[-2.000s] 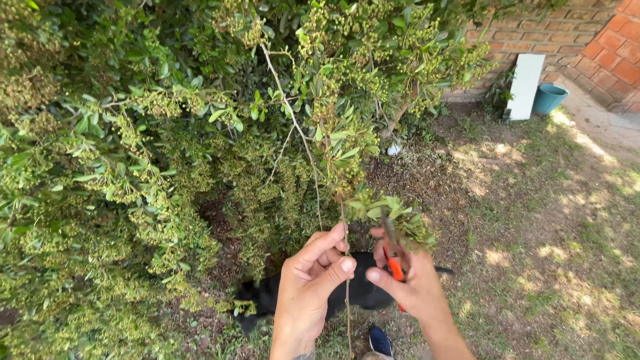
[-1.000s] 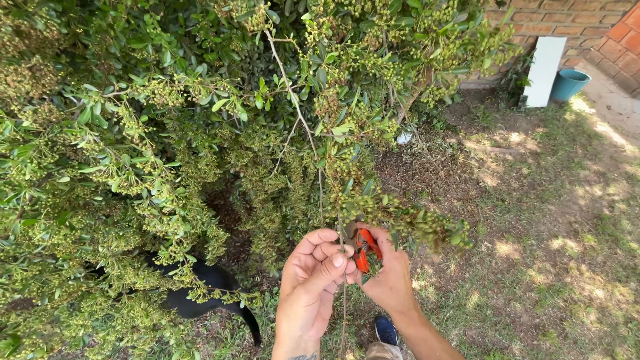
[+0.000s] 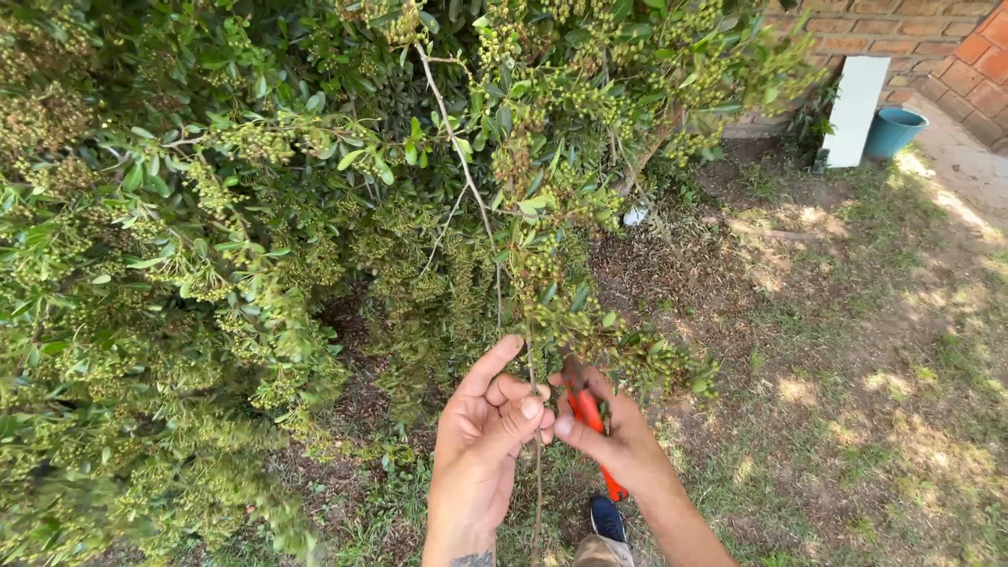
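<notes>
Between thumb and fingers, my left hand (image 3: 492, 425) pinches a thin woody branch (image 3: 538, 488) that runs down from the shrub (image 3: 268, 213). Close on its right, my right hand (image 3: 610, 433) holds pruning shears (image 3: 587, 409) with orange-red handles. The blades point up towards a leafy shoot (image 3: 654, 354) with green berries; whether they are parted is unclear. A bare forked twig (image 3: 465, 169) hangs above my left hand.
The dense shrub fills the left and centre. A white board (image 3: 858, 110) and a teal bucket (image 3: 895, 130) stand by the brick wall (image 3: 850, 27). Patchy grass and soil lie right. My shoe (image 3: 607, 520) shows below.
The black animal seen under the shrub in the earlier frames is out of view. My left index finger has lifted from the branch, and the shears now point upward beside the shoot.
</notes>
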